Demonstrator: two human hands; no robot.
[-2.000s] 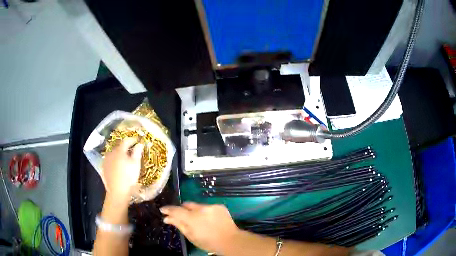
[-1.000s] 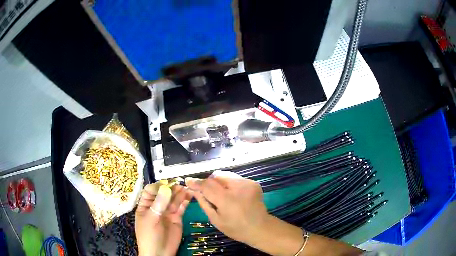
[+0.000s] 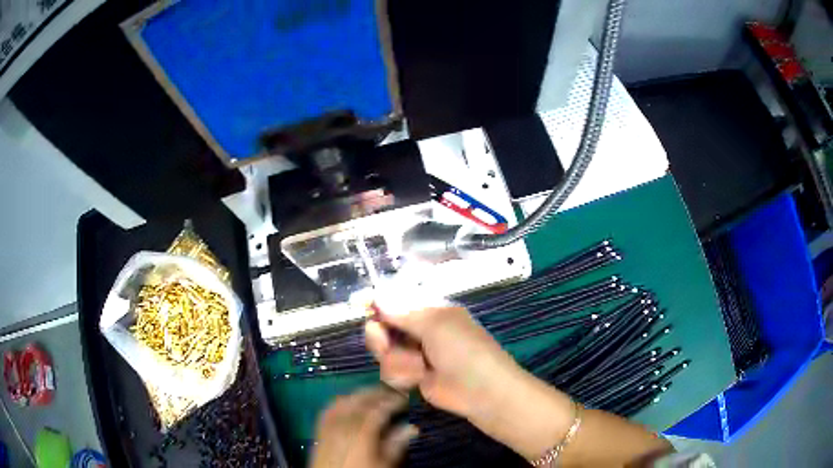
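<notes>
My right hand (image 3: 448, 356) is in front of the crimping machine's lit die (image 3: 352, 265), its fingers pinched together. A dark cable (image 3: 400, 336) seems to lie in its grip, with a small yellowish piece at the fingertips; glare hides its far end. My left hand (image 3: 358, 430) is below and left of it at the near edge, blurred; whether it holds anything cannot be told. Black cables (image 3: 548, 306) with bright tips lie fanned on the green mat (image 3: 630, 219). A white plastic bag (image 3: 123, 320) of gold connectors (image 3: 183, 324) stands open on the left.
Small dark pieces (image 3: 215, 425) lie in the black tray (image 3: 91, 366) under the bag. The gooseneck lamp (image 3: 594, 119) arches over the mat to the die. Red and blue pens (image 3: 470, 208) lie on the machine base. A blue bin (image 3: 776, 320) is at the right.
My hands have parted; the right has moved to the front of the die and the left has dropped towards the near edge. The view has shifted, so the machine and bag appear further left.
</notes>
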